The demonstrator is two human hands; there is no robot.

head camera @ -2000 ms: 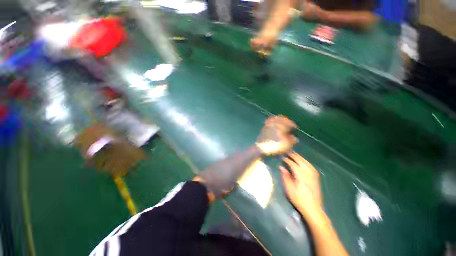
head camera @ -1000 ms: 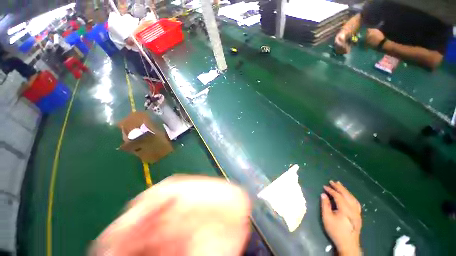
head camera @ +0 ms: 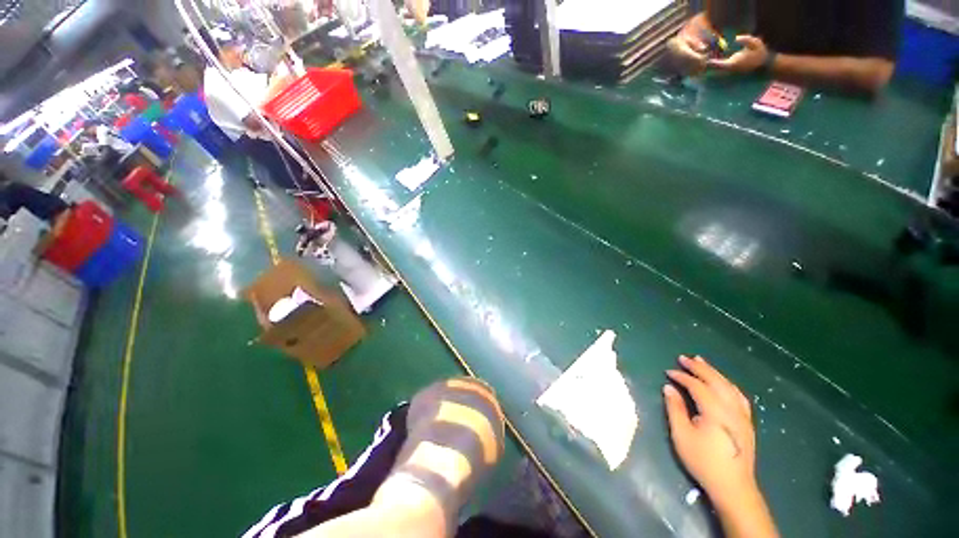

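My right hand (head camera: 715, 426) lies low over the green belt (head camera: 589, 284), palm down, thumb apart from the fingers, with nothing seen in it. A cream-white torn paper piece (head camera: 599, 405) lies flat to its left, not touched. A crumpled white scrap (head camera: 853, 484) lies to its right. My left arm is bent at the bottom centre, with a grey, striped-looking cover and bare skin showing; my left hand cannot be made out. Farther up the belt lie a small dark unit with yellow (head camera: 472, 117) and another small dark unit (head camera: 538, 107).
A person's hands (head camera: 726, 53) hold a small item across the belt, near a red-and-white pack (head camera: 777, 99). A white post (head camera: 415, 84) stands at the belt's far left. Stacked sheets (head camera: 620, 37) are behind. A red basket (head camera: 312, 102) and an open cardboard box (head camera: 305, 315) are at left.
Two seconds ago my hands were together over the belt. A large blurred skin area near the camera has gone, and my bent left arm shows. My right hand has moved right, away from the paper.
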